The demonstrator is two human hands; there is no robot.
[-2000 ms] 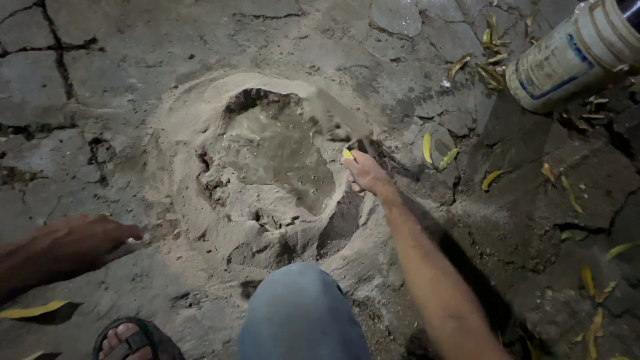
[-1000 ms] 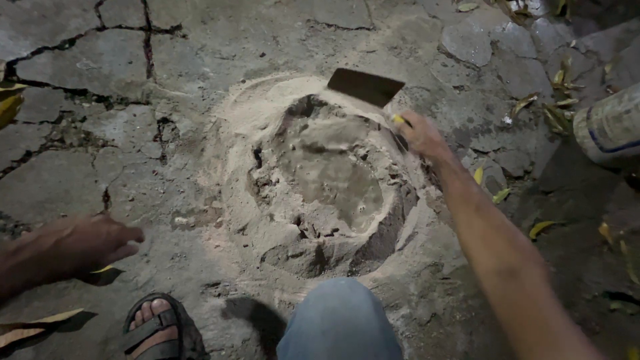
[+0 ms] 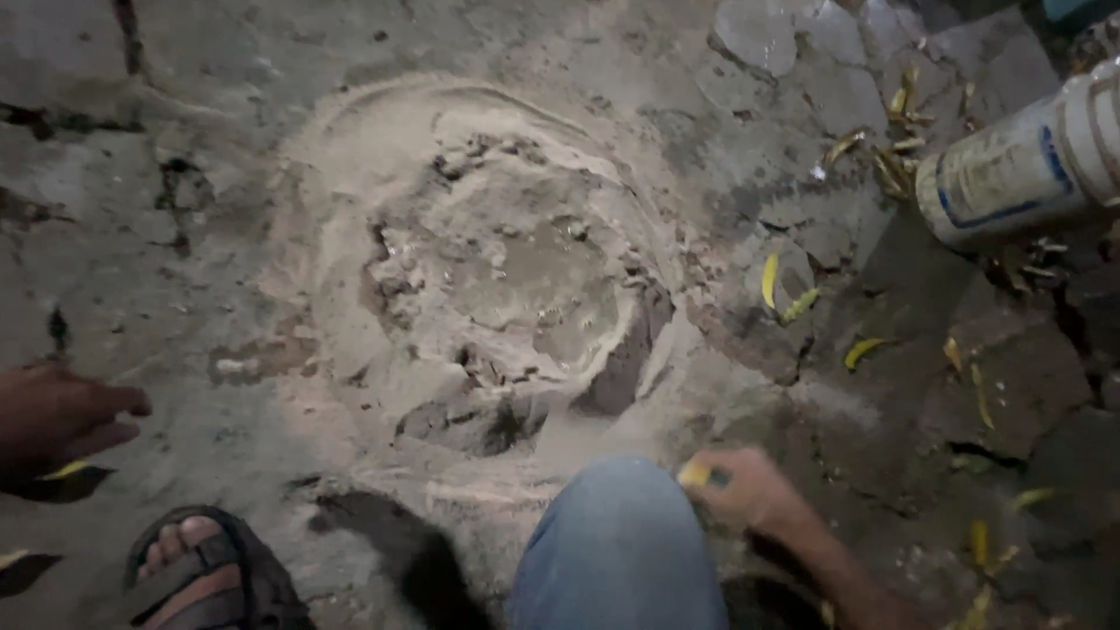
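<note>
A low round mound of pale dry powder mixed with sand [image 3: 350, 157] lies on the ground, with a pool of wet grey mix [image 3: 542, 289] in its middle. To the right of my knee, my right hand [image 3: 744, 490] is closed around the yellow handle of a trowel [image 3: 697, 472]; its blade is hidden behind the knee. My left hand [image 3: 66, 416] hovers at the left edge, away from the mound, fingers partly spread and holding nothing.
At the upper right a dirty white plastic bucket [image 3: 989, 188] lies tilted. Yellow leaves [image 3: 770, 280] are scattered over the cracked concrete ground [image 3: 875, 306]. My denim-covered knee [image 3: 621, 542] and sandaled foot [image 3: 197, 569] occupy the near side.
My right hand has moved from the mound's far right rim down beside my knee, still with the trowel. More dry powder covers the far part of the wet pool.
</note>
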